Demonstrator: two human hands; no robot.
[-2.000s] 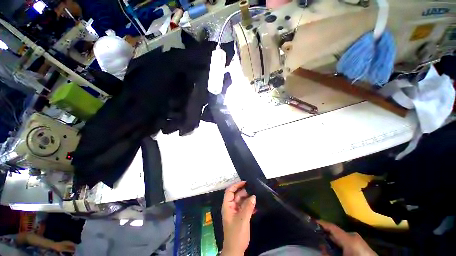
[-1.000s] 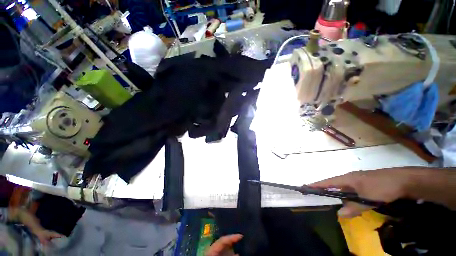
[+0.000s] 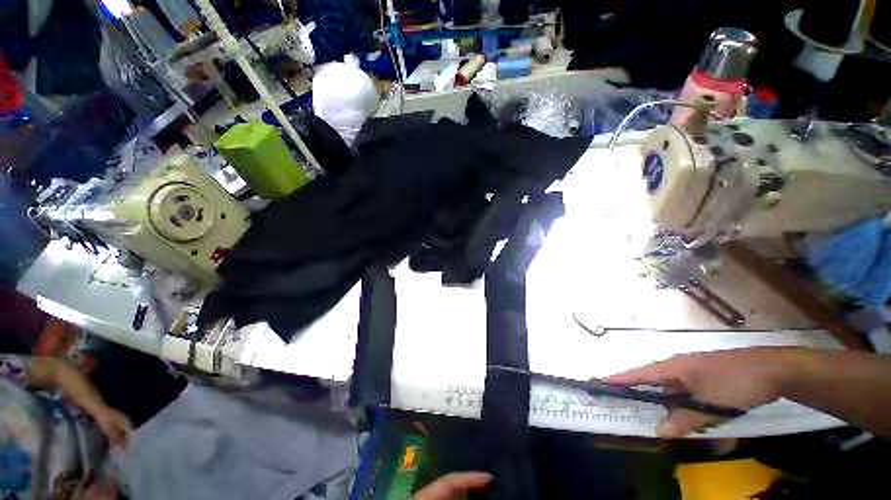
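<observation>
A long black fabric strip (image 3: 506, 327) runs from the heap over the table's front edge. My right hand (image 3: 718, 386) holds dark shears (image 3: 625, 392) flat over the table, their tips lying across the strip. My left hand (image 3: 455, 486) is at the bottom edge beside the strip's hanging end, mostly cut off, so its hold cannot be seen. A second black strip (image 3: 374, 337) lies to the left, reaching the table edge. A large black fabric heap (image 3: 391, 186) lies behind both strips.
A cream sewing machine (image 3: 723, 181) with a brown bar (image 3: 786, 288) and a slim reddish tool (image 3: 716, 302) stands at right. Blue yarn (image 3: 860, 262) hangs there. At left are a neighbouring machine (image 3: 181, 210), a green box (image 3: 260, 159) and another person's arm (image 3: 83, 393). Yellow piece (image 3: 728, 479) below.
Since two seconds ago my right hand has brought the shears up from the lap to the strip over the table. My left hand has dropped lower. The view has shifted, moving the scene rightward.
</observation>
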